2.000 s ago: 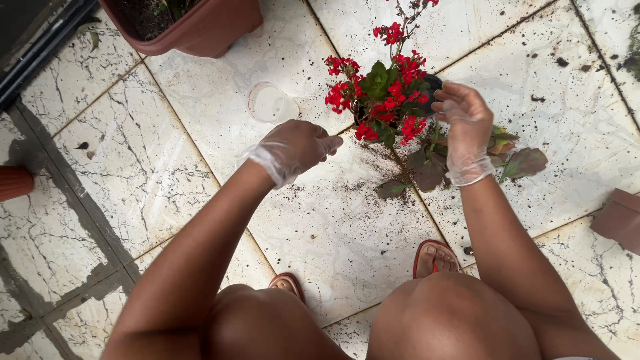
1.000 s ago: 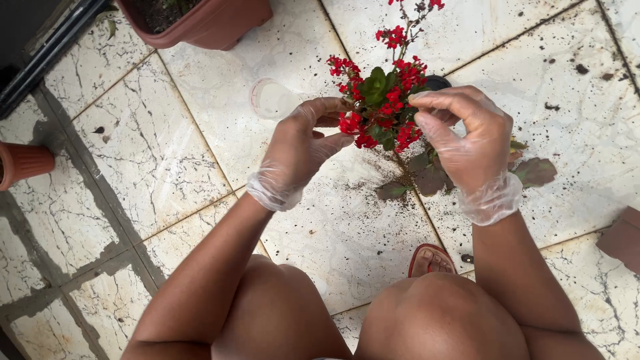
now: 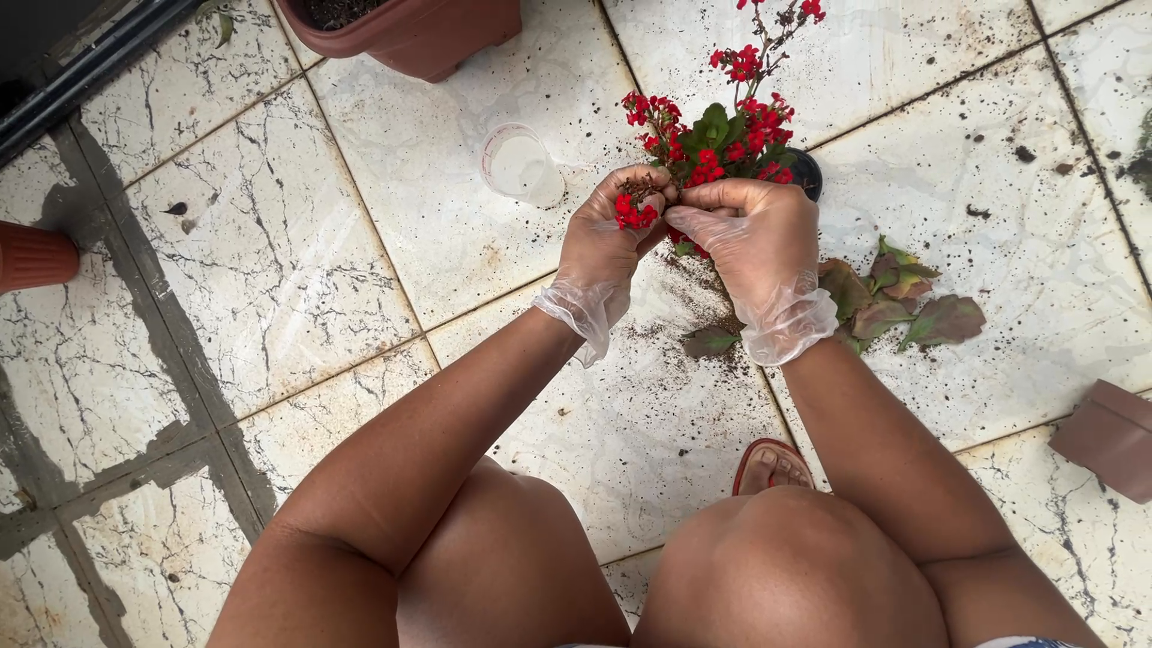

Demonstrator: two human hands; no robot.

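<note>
A potted plant with red flowers [image 3: 711,135] and green leaves stands on the tiled floor, its black pot [image 3: 804,174] mostly hidden. My left hand [image 3: 607,234], in a clear plastic glove, holds a flower cluster [image 3: 635,211] of red and dried brown blooms at the plant's near left side. Close beside it, my right hand [image 3: 756,238], gloved the same way, pinches at the stem of that cluster, thumb and fingertips together. Detached green and purplish leaves [image 3: 945,321] lie to the right of my right wrist.
A clear plastic cup [image 3: 522,166] is left of the plant. A large brown planter [image 3: 414,36] with soil stands at the top, a terracotta-coloured pot [image 3: 34,256] at the left edge, a brown plastic container [image 3: 1107,441] at the right. Loose soil is scattered over the tiles.
My hands, apart on either side of the flowers a second ago, have come together at the near side of the plant. A flower cluster is now in my left hand.
</note>
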